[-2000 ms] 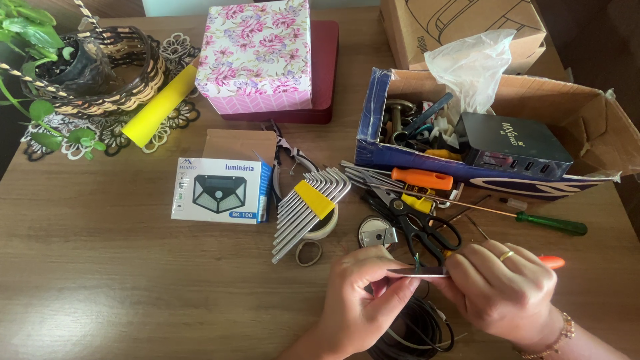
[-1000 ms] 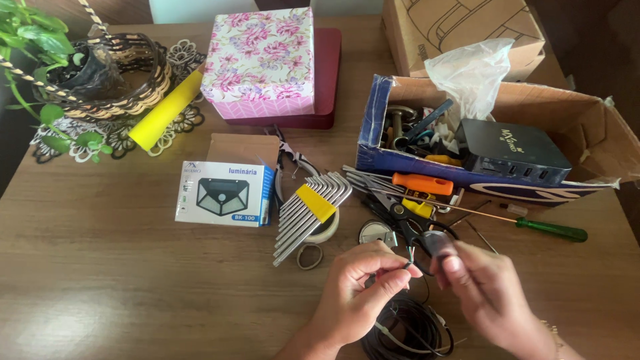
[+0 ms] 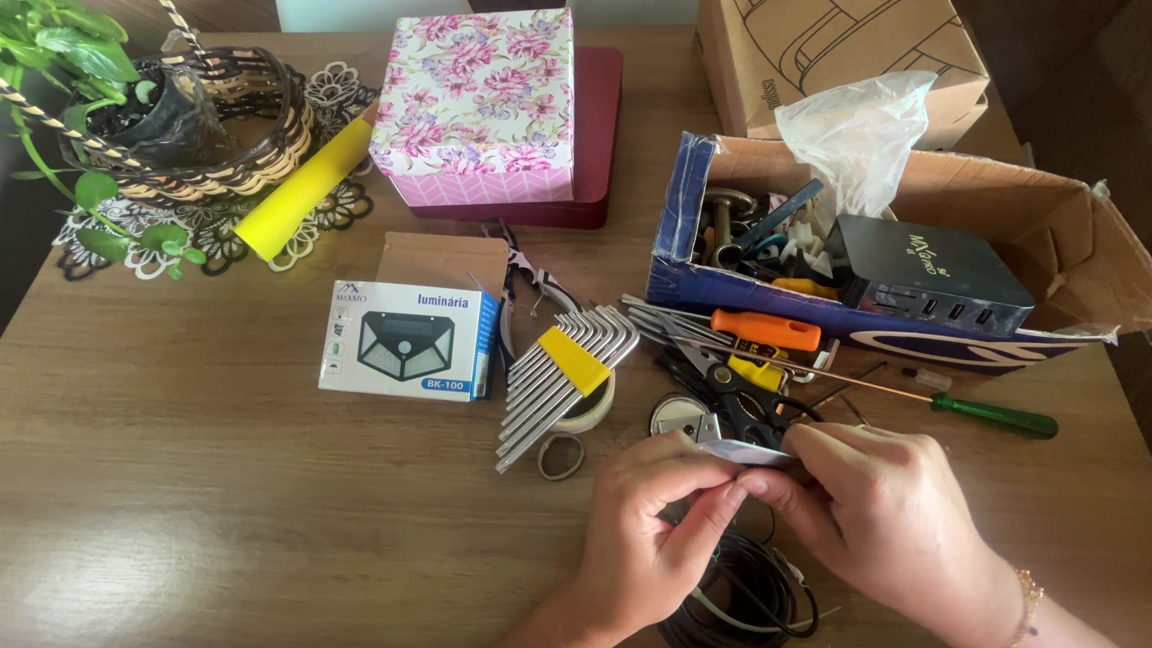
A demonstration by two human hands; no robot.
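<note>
My left hand [image 3: 661,526] and my right hand [image 3: 868,513] meet near the table's front, fingertips nearly touching. Between them lies a flat, shiny metal blade or plate [image 3: 745,453], pinched from both sides; whatever handle it may have is hidden by my right fingers. Under the hands sits a coil of black cable [image 3: 747,589] with a pale strand across it. Just beyond them are black-handled scissors [image 3: 742,396] and a small metal piece [image 3: 697,427] by a round white-faced item. To the left is a set of hex keys [image 3: 562,378] in a yellow holder.
Pliers [image 3: 531,288] lie beside the lamp box [image 3: 405,337]. An orange-handled screwdriver [image 3: 765,329] and a green-handled one [image 3: 994,418] rest before an open cardboard box [image 3: 999,202] of tools. Behind stand a floral box [image 3: 472,90] and a wicker basket [image 3: 270,144]. A tape ring [image 3: 561,456] lies left of my hands.
One second ago my right hand was blurred and apart from the left; now both meet at the shiny flat piece. The objects around them have stayed put.
</note>
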